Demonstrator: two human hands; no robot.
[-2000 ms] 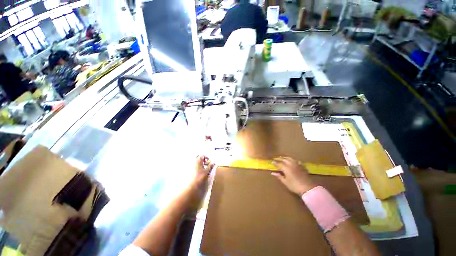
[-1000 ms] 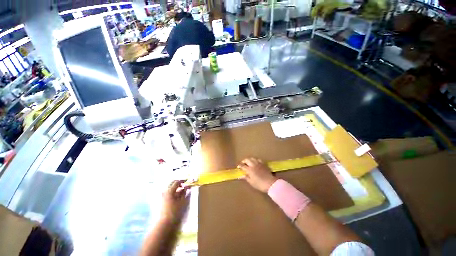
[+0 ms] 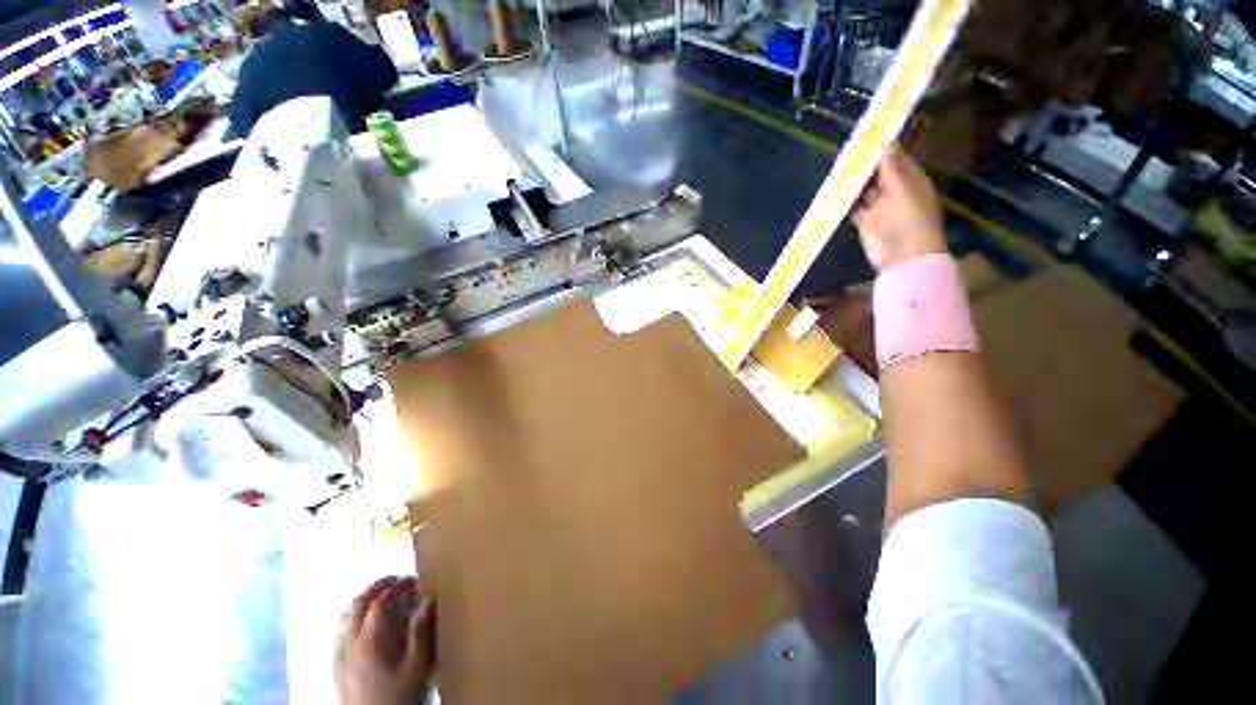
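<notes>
The brown panel [image 3: 592, 482] lies flat over the white template [image 3: 709, 282], with a stepped cut-out at its far edge. The hinged template strip [image 3: 843, 186] stands up and tilts to the right, its lower end at the yellow hinge flap [image 3: 799, 355]. My right hand [image 3: 898, 207], with a pink wristband, is at the strip's right side and grips it; the fingertips are partly hidden. My left hand [image 3: 386, 640] is at the panel's lower left edge with curled fingers touching it; whether it grips the panel is unclear.
The sewing machine head [image 3: 283, 400] is left of the panel. The clamp carriage rail [image 3: 510, 269] runs behind the template. A second pile of brown panels [image 3: 1088, 372] lies at right. A person in dark clothes [image 3: 310, 69] is at the back, near a green can [image 3: 391, 143].
The strip has swung up from across the panels to stand at right, with my right hand on it. My left hand has moved down along the panel's left edge. The view has turned right.
</notes>
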